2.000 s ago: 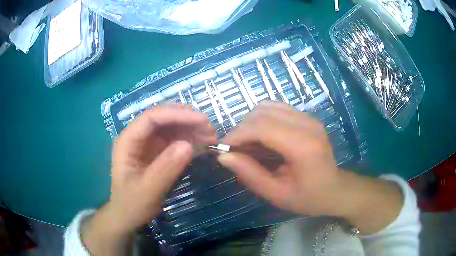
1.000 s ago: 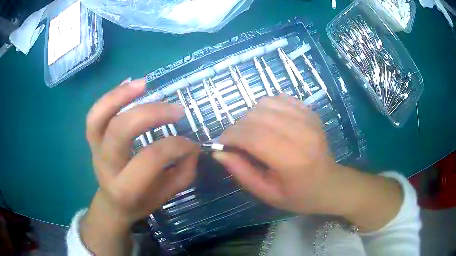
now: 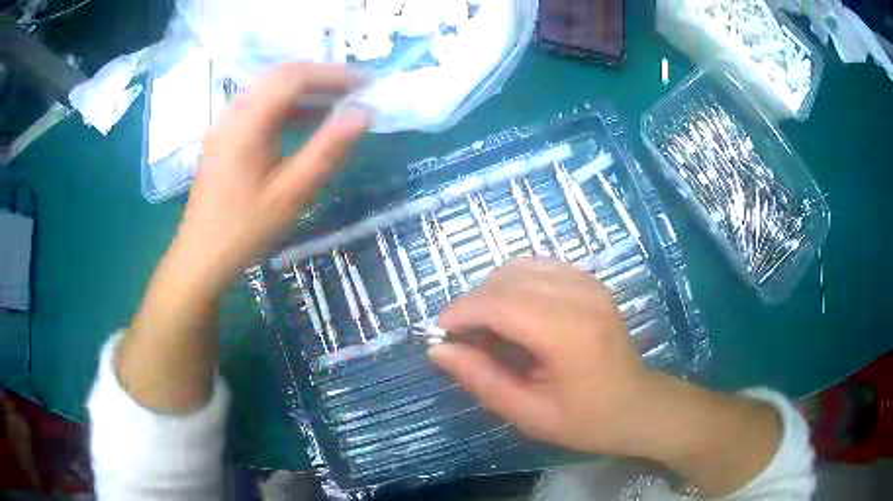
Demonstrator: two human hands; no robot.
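Observation:
My right hand pinches a short silver and white pin piece between thumb and fingertips, above the tray. My left hand is raised at the upper left, beside the bag of white heads; its thumb and fingers are apart, it is blurred, and I see nothing in it. The clear ribbed tray lies under my right hand. Assembled pieces lie in its upper part, silver rods slanted in pairs with white heads in rows.
The open pin box is at the right, with a tub of small white parts beyond it. A labelled box is at the upper left, partly behind my left hand. A dark flat rectangle lies at the top edge.
My left hand has left the pin piece and moved up and left to the bag. My right hand still pinches the piece. The view has shifted, showing more of the bag and the dark rectangle.

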